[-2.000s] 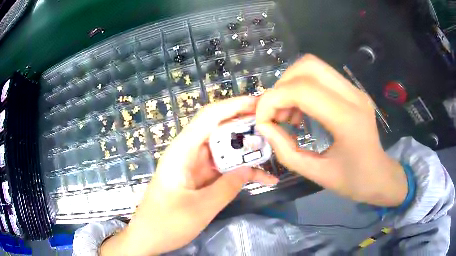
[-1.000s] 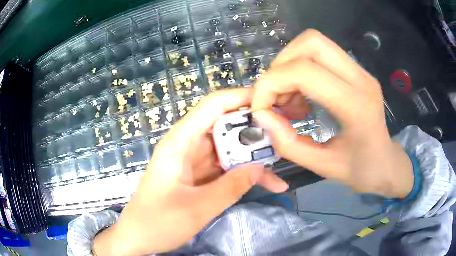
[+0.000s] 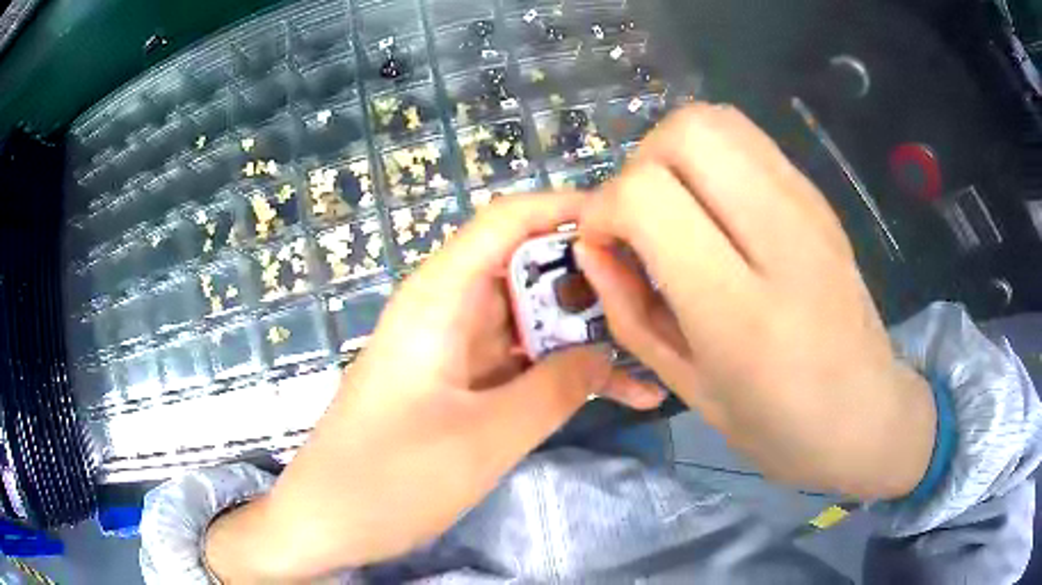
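Note:
A white housing with a dark round hole and dark slots is held in my left hand, thumb below it and fingers behind and above. My right hand has its thumb and index fingertips together at the housing's upper right edge, covering part of its right side. Whether a small part is between those fingertips is hidden. The clear blister tray lies beyond and left of my hands, with gold-yellow small parts in its middle pockets and black small parts in upper and right pockets.
Black stacked trays stand at the left edge above a blue crate. At the right are a red button, a small rectangular display and a thin silver rod. A small dark piece lies on the green mat.
The housing has moved slightly right and up in my left hand. My right hand has turned and closed in over the housing's right side, covering more of it.

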